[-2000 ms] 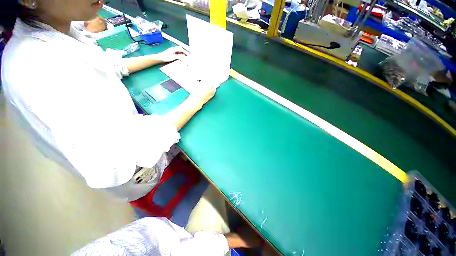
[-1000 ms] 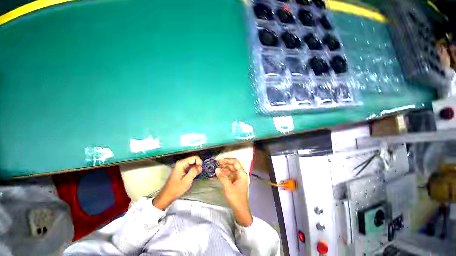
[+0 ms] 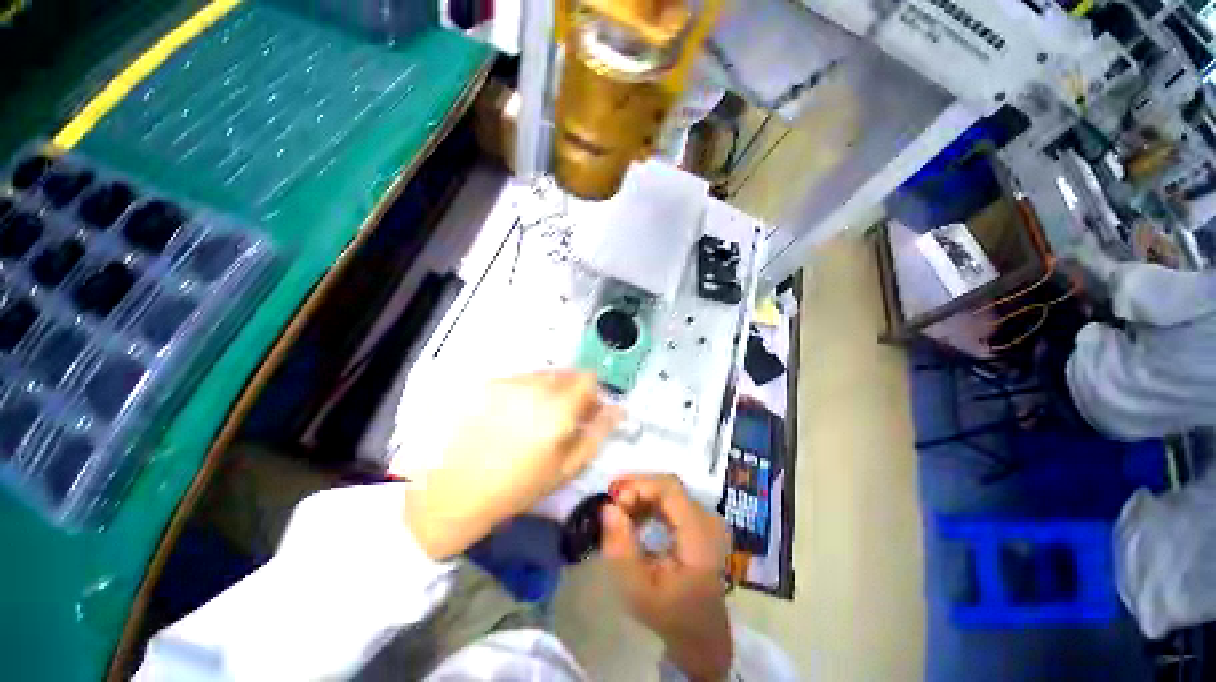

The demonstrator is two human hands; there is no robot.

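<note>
A white press base (image 3: 467,333) lies ahead of me. The pale-green nest (image 3: 611,370) on it has a dark round centre. The gold press head (image 3: 603,127) is beyond the nest. My left hand (image 3: 514,446) is over the front of the base, just short of the nest, fingertips together; whether they hold something small cannot be told. My right hand (image 3: 670,553) holds a black round unit (image 3: 584,528) by its edge, in front of the base. The fingers partly cover the unit.
A blister tray (image 3: 147,346) of black units sits on the green bench (image 3: 300,180) at left. A small black holder (image 3: 720,268) and loose dark bits are right of the nest. A keyed handheld device (image 3: 750,480) lies right of the base. People in white are at far right.
The view has turned from the bench to the press. My hands were together at the unit over my lap; now they are apart, the left over the base, the right keeping the unit.
</note>
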